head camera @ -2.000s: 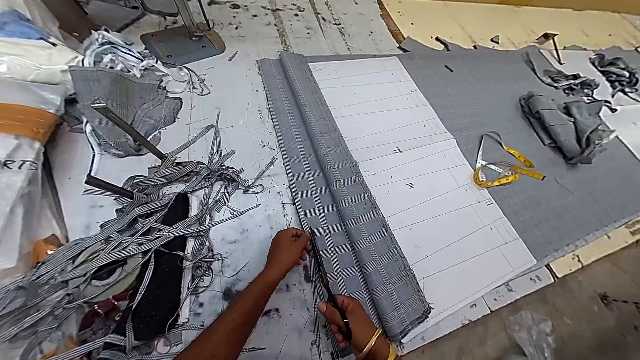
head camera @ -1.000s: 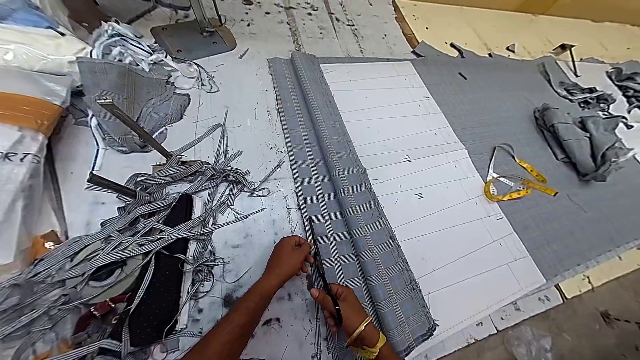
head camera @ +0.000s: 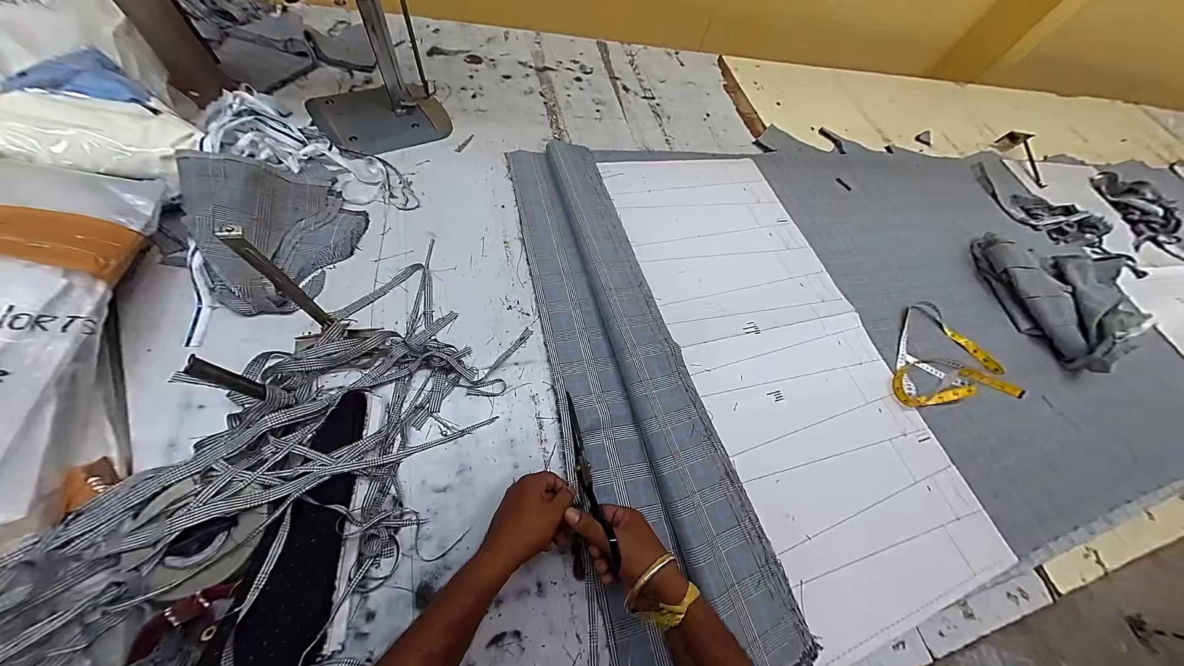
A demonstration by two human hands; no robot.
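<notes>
My right hand (head camera: 624, 546) grips the handles of black fabric scissors (head camera: 583, 462), whose blades point away from me along the left edge of folded grey checked fabric (head camera: 638, 398). Close against it on the left, my left hand (head camera: 536, 518) has its fingers pinched at the fabric's edge, apparently on a narrow checked strip (head camera: 594, 620). Part of the strip is hidden by the hands. White pattern paper with ruled lines (head camera: 795, 370) lies beside the fold, on grey fabric (head camera: 888, 250). A yellow and white tape measure (head camera: 934, 393) rests near the paper's right edge.
Tangled checked fabric strips (head camera: 370, 444) lie at the left around metal bars (head camera: 273, 277). Behind them are fabric scraps (head camera: 268, 222), plastic-wrapped packages (head camera: 65, 250) and a metal stand base (head camera: 379, 120). Crumpled grey cloth (head camera: 1059, 305) lies at the right on the white worktable (head camera: 462, 231).
Both hands and the scissors have moved a little farther along the fabric's left edge, away from me. The view has shifted slightly.
</notes>
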